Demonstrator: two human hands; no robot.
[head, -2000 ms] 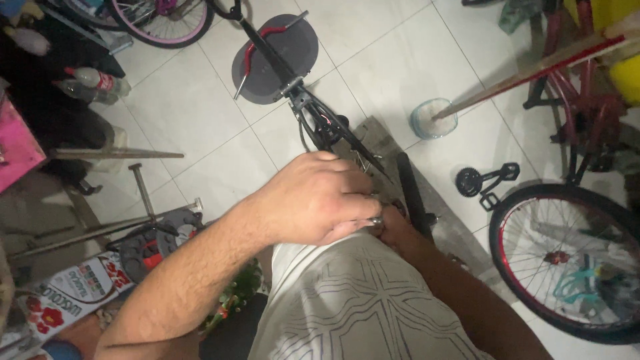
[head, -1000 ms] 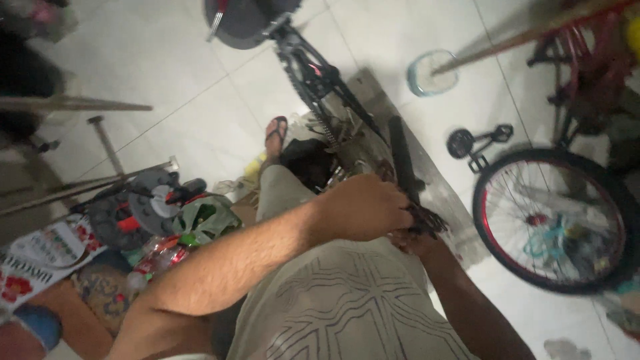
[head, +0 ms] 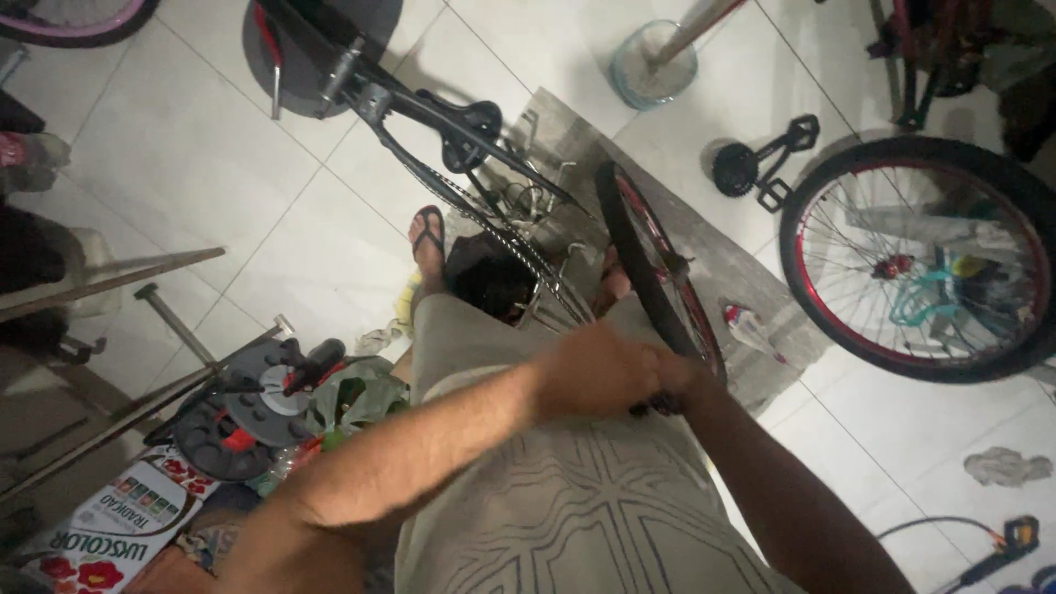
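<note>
My left hand [head: 606, 371] is blurred, in front of my shirt and close beside my right hand [head: 681, 375]. Their fingers overlap near a small dark object [head: 660, 404], which I cannot make out. Just ahead of them stands a bicycle wheel [head: 656, 264] with a black tyre and red rim, seen nearly edge-on. A bicycle chain [head: 495, 223] stretches along the rear part of a black bicycle frame [head: 396, 99], ending near my left hand. The fingertips are hidden, so I cannot tell what either hand grips.
A crankset with pedals [head: 763, 165] and another red-rimmed wheel [head: 792, 247] lie on the right. Metal tools rest on a grey mat [head: 742, 280]. A tub with a pole [head: 652, 66] stands ahead. At the left are metal bars [head: 177, 326], a plastic organizer [head: 223, 437] and a paint container [head: 115, 528].
The view has shifted. The red-rimmed wheel that was edge-on and mostly dark beside the frame now shows its rim and spokes. My hands remain close together before my body.
</note>
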